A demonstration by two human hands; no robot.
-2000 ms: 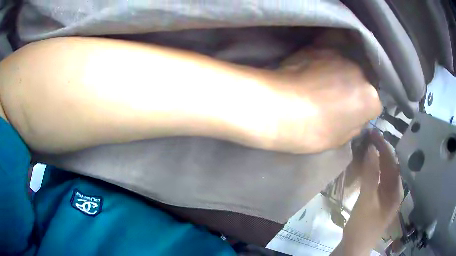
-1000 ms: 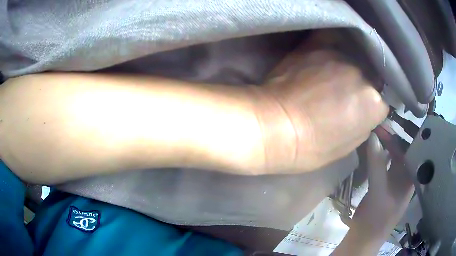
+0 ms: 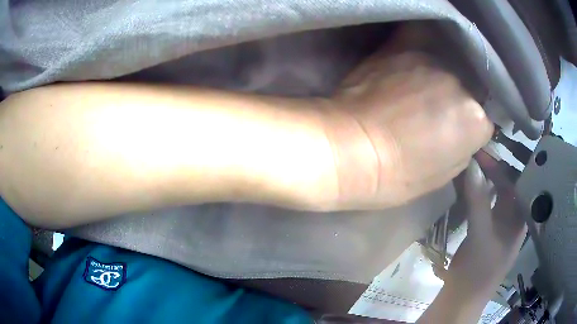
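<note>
The grey-taupe garment panel (image 3: pixel 253 243) lies across the view, with a thick fold above my left forearm and a flat part below it. My left hand (image 3: pixel 421 130) reaches in under the fold; its fingers are curled down at the panel's right edge, and their tips are hidden. My right hand (image 3: pixel 490 221) is at the right, blurred, its fingers pointing up to the panel's edge beside my left hand. What its fingertips hold cannot be made out. The grey sewing machine head (image 3: pixel 553 202) is just right of my right hand.
The white table edge with a printed ruler (image 3: pixel 395 297) shows at the lower right. A shiny metal guide (image 3: pixel 438 240) sits between panel and right hand. Darker fabric (image 3: pixel 316 297) hangs below the panel. Teal clothing (image 3: pixel 171 285) fills the lower left.
Since two seconds ago the fold has opened wider above my left forearm, and the hands and machine head sit slightly further right in view. In the last second little has moved.
</note>
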